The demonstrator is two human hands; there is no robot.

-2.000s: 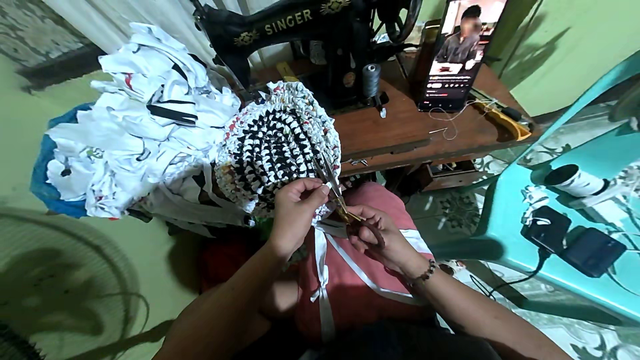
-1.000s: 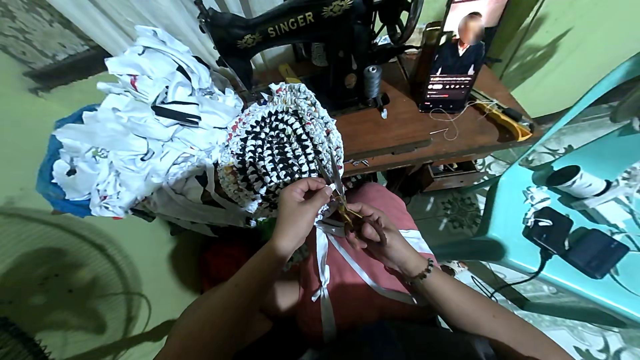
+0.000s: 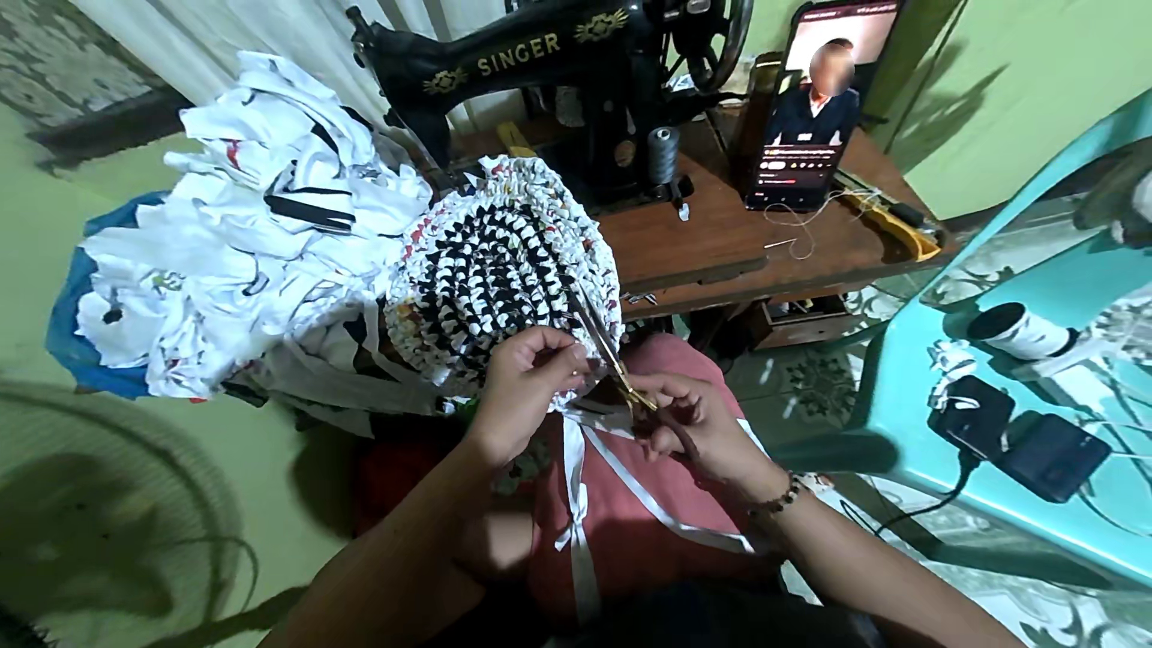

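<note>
My right hand (image 3: 697,423) holds a pair of scissors (image 3: 601,337) by the handles, its blades pointing up over the edge of a round rug made of fabric strips (image 3: 495,270). The rug is black and white in the middle with a mostly white, speckled border. Fingers and thumb pinched together, my left hand (image 3: 531,382) grips the rug's lower edge beside the blades; the exact bit of fabric is hidden. White fabric strips (image 3: 576,486), one with a knot, trail down over the pink cloth (image 3: 648,513) on my lap.
A Singer sewing machine (image 3: 531,67) stands on a wooden table (image 3: 693,261) with a thread spool (image 3: 663,155), a phone (image 3: 814,108) and a yellow-handled tool (image 3: 909,236). White cloth scraps (image 3: 243,243) fill a blue bag at left. A teal plastic chair (image 3: 909,450) holds black devices and cables.
</note>
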